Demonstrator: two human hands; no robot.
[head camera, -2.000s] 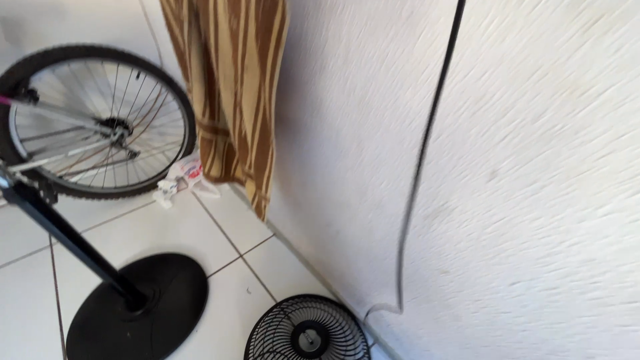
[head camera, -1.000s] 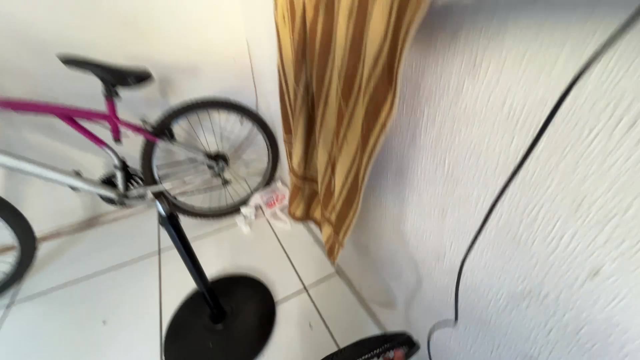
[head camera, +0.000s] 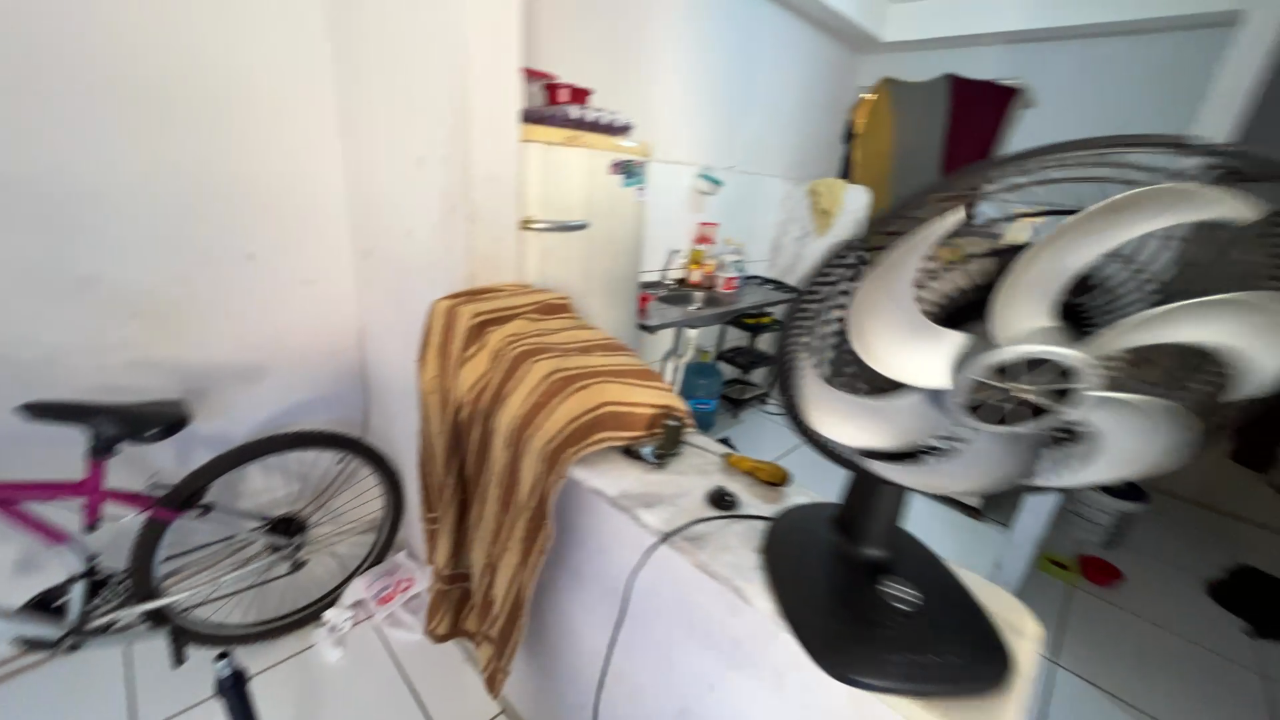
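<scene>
Neither of my hands shows in the head view. A fan (head camera: 1030, 385) with pale curved blades stands on a low white wall's top (head camera: 700, 510), its front grille off and its black base (head camera: 890, 610) near the wall's end. Left of the base lie a small black round knob (head camera: 721, 497) and a screwdriver with a yellow handle (head camera: 757, 470). A small object (head camera: 660, 441), too blurred to name, is beside a brown and tan striped cloth (head camera: 510, 400) draped over the wall. A dark cord (head camera: 630, 580) hangs down the wall's side.
On the left a pink bicycle (head camera: 95, 490) leans by the wall, near a plastic bag (head camera: 390, 590) on the tiled floor and a black pole (head camera: 233, 685). Behind are a refrigerator (head camera: 580, 240), a sink counter (head camera: 715, 310) and a blue water jug (head camera: 702, 390).
The view has swung up from the floor and wall, bringing the fan and the room behind into sight. The loose grille and round black stand base on the floor are out of view.
</scene>
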